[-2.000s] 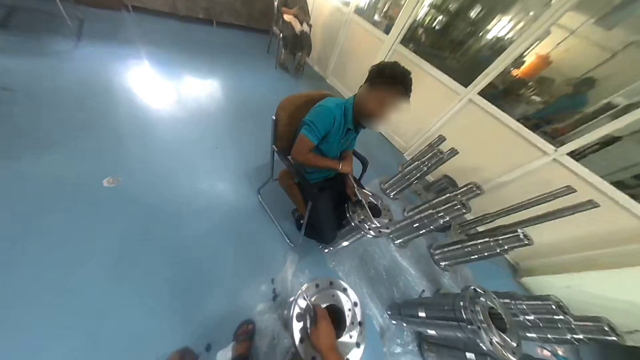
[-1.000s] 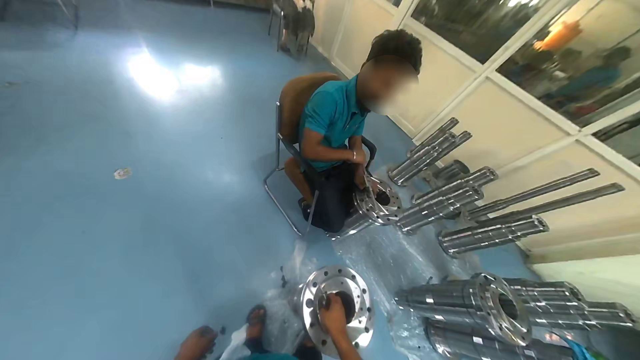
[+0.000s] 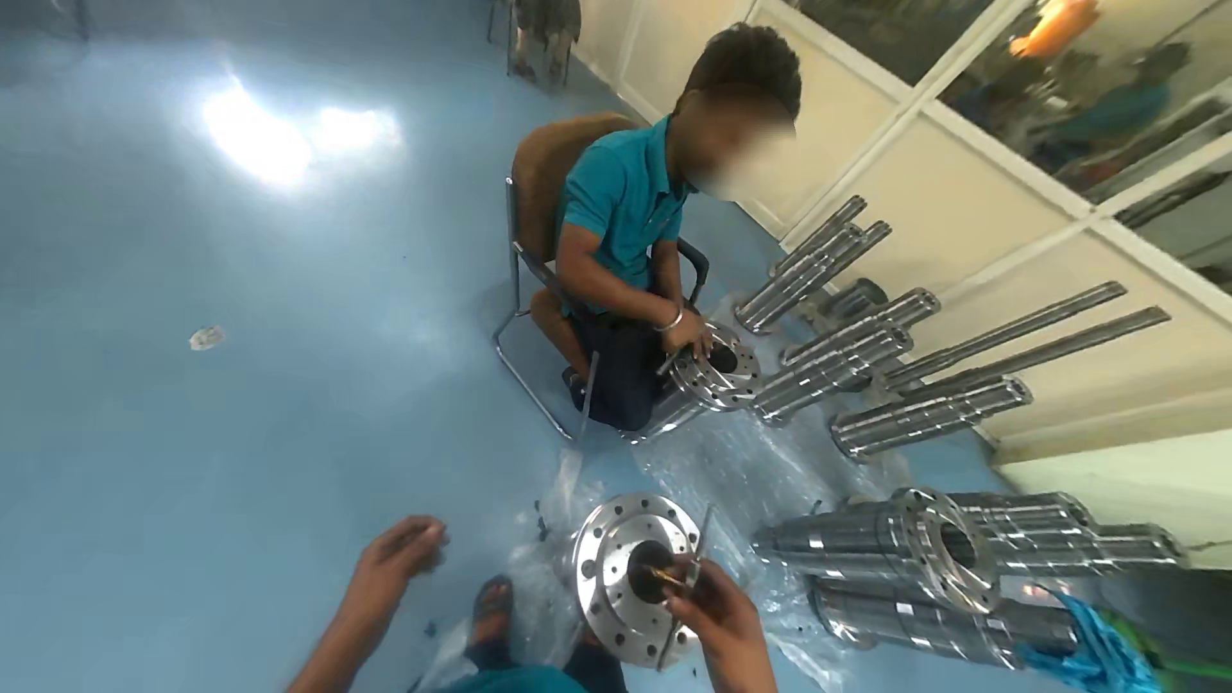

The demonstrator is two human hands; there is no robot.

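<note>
A round steel flange (image 3: 621,621) with bolt holes and a dark central bore stands in front of me at the bottom middle. Over its right side is my right hand (image 3: 717,606), its fingers closed on a thin metal rod-like tool (image 3: 705,534); a small gold-coloured piece (image 3: 664,576) shows at the fingertips, above the bore. What exactly the tool is cannot be told. My left hand (image 3: 404,549) hangs over the floor left of the flange, fingers loosely curled, with nothing visible in it.
A seated co-worker (image 3: 626,221) handles another flanged part (image 3: 717,371) ahead. Stepped steel shafts (image 3: 828,385) stand along the wall to the right, with larger flanged cylinders (image 3: 866,549) nearer. Clear plastic sheeting (image 3: 751,472) covers the floor between; a blue cloth or bag (image 3: 1097,645) lies lower right.
My left hand has risen from the lower edge into fuller view. My right hand, earlier over the flange's bore, is now at its right side, with the thin tool and gold-coloured piece visible.
</note>
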